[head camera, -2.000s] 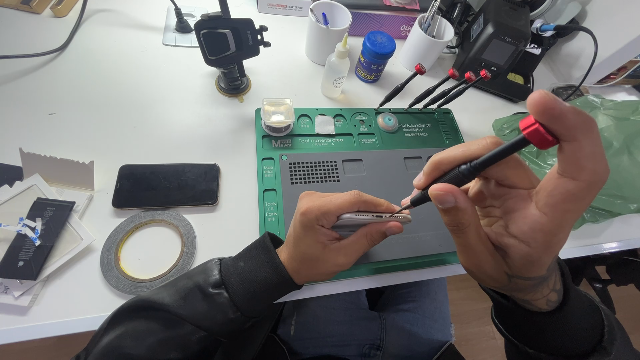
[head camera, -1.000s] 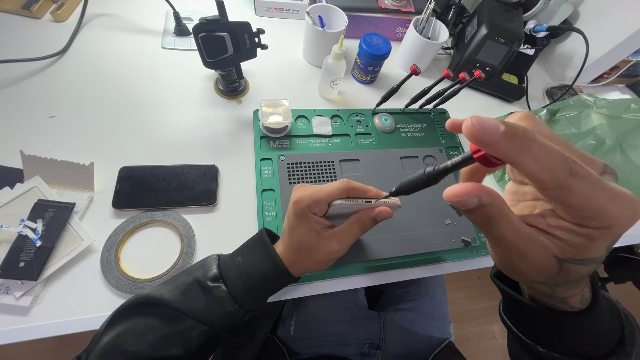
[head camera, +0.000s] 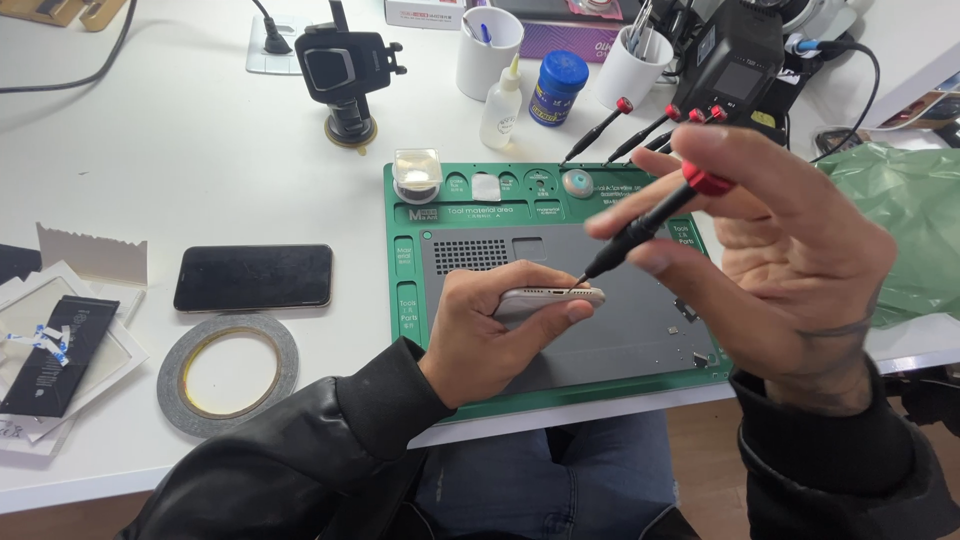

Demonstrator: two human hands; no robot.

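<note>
My left hand (head camera: 499,337) grips a smartphone (head camera: 525,303) by its sides, with the bottom edge and its charging port facing up. A black precision screwdriver (head camera: 626,240) with a red cap is in my right hand (head camera: 780,262), between thumb and fingers, a finger near the cap. Its tip meets the bottom edge beside the port. Under both hands lies a green and grey repair mat (head camera: 600,337), with small screws and metal parts (head camera: 700,360) on its right side. Whether a screw sits under the tip is too small to tell.
Left of the mat lie a dark-screened phone (head camera: 255,277), a tape roll (head camera: 172,375) and a phone battery (head camera: 60,356). Behind stand a phone holder (head camera: 345,71), a dropper bottle (head camera: 501,112), a blue jar (head camera: 559,86), cups and more screwdrivers (head camera: 592,135). Green plastic (head camera: 892,225) lies right.
My right hand has shifted right and its fingers have spread around the screwdriver's upper part. The held phone has moved slightly left since the earliest frame.
</note>
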